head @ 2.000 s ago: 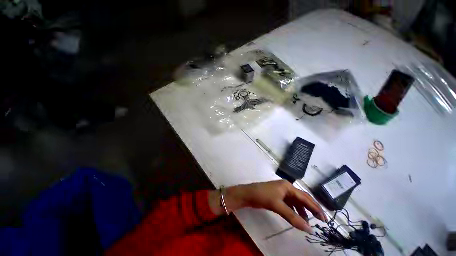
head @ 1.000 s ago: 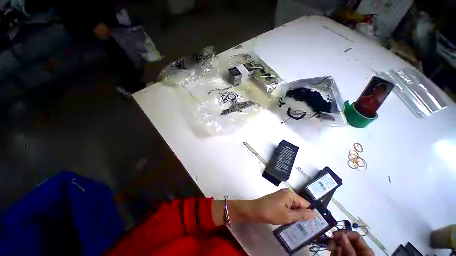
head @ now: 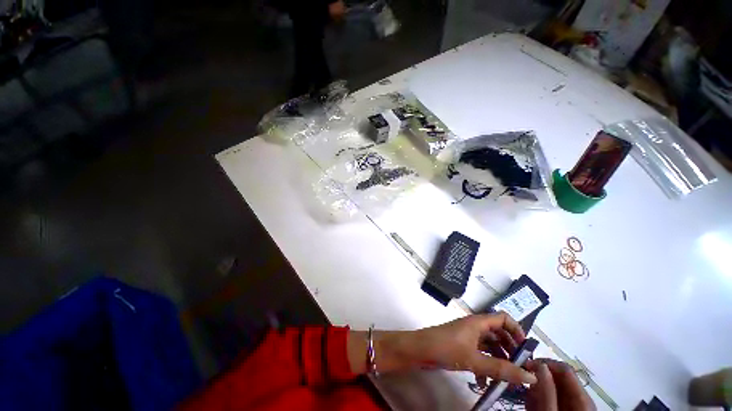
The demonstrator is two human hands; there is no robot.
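Note:
My left hand [head: 469, 347], with a red sleeve and bracelet, holds a black-edged price tag [head: 507, 376] tilted nearly edge-on. My right hand [head: 559, 387] is cut off by the bottom edge, with its fingertips pinched at the tag's near side; a string between them cannot be made out. The stack of barcode price tags [head: 522, 300] lies just beyond my left hand. The stack of black hang tags [head: 453, 266] lies to its left. Dark tag strings [head: 480, 387] show partly under my hands.
Orange rubber bands [head: 572, 261], a phone [head: 599, 163] in a green tape roll [head: 579, 199] and clear bags [head: 499, 167] lie farther back. Black tags [head: 651, 404] and a cup [head: 711, 388] are at lower right. A blue bin [head: 104, 345] is at left. A person [head: 311, 44] stands beyond the table.
My left hand took a barcode tag from near the stack, and my right hand came in beside it. The tag has since turned from face-up to nearly edge-on. The person beyond has moved right.

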